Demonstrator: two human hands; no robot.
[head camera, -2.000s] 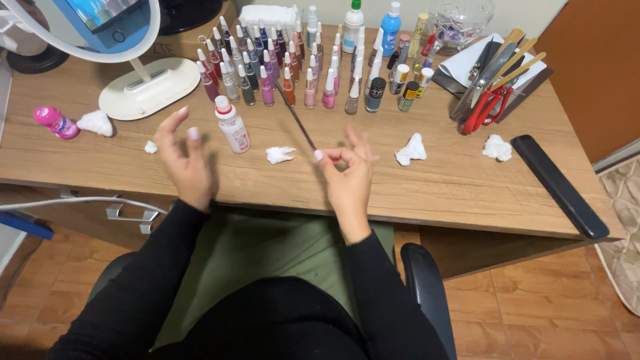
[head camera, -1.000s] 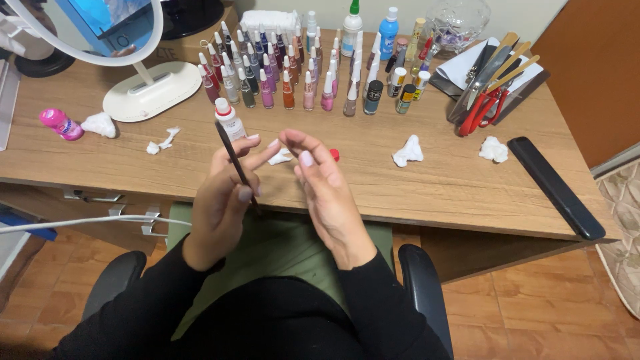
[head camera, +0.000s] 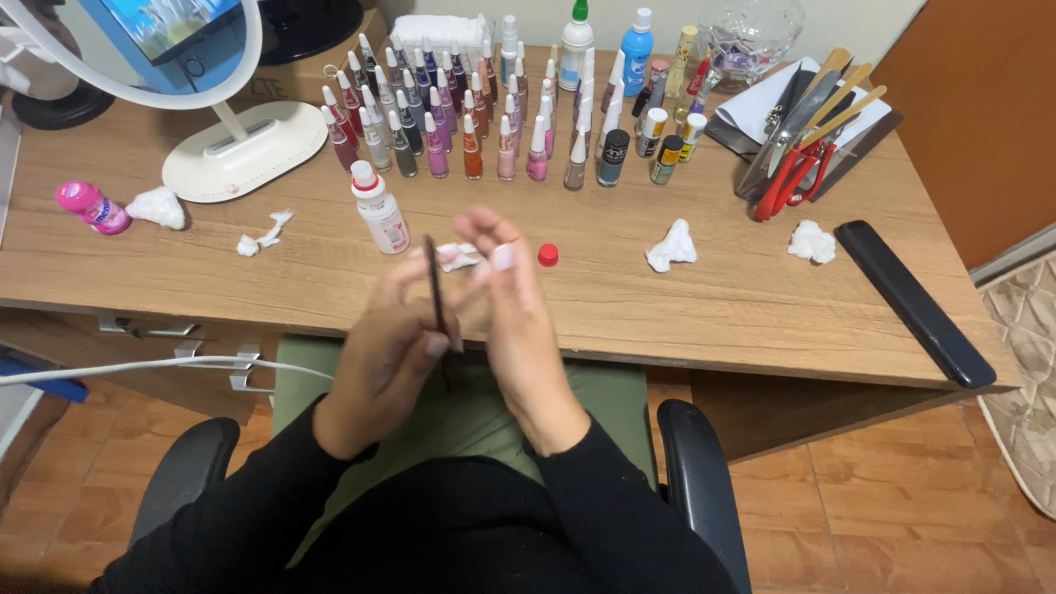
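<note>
Above my lap at the desk's front edge, my left hand (head camera: 388, 355) grips a thin dark stick (head camera: 436, 285), which stands nearly upright between thumb and fingers. My right hand (head camera: 520, 330) is beside it, fingers bent and blurred, holding nothing that I can make out. The fingertips of both hands are close together; whether they touch is unclear. Just beyond them are a white bottle (head camera: 381, 210) with a red ring at its neck, a piece of white cotton (head camera: 459, 256) partly hidden by the fingers, and a small red cap (head camera: 548, 255).
Many nail polish bottles (head camera: 472, 153) stand in rows at the back, near a round mirror (head camera: 247, 157). Red-handled scissors (head camera: 788, 181) and wooden sticks fill a holder at right, with a long black case (head camera: 916, 305) in front. Cotton pieces (head camera: 672, 246) and a pink container (head camera: 92, 208) lie about.
The dark stick was in my right hand two seconds ago and is now in my left. Both hands have come together. The red cap, partly behind my right hand a second ago, shows fully.
</note>
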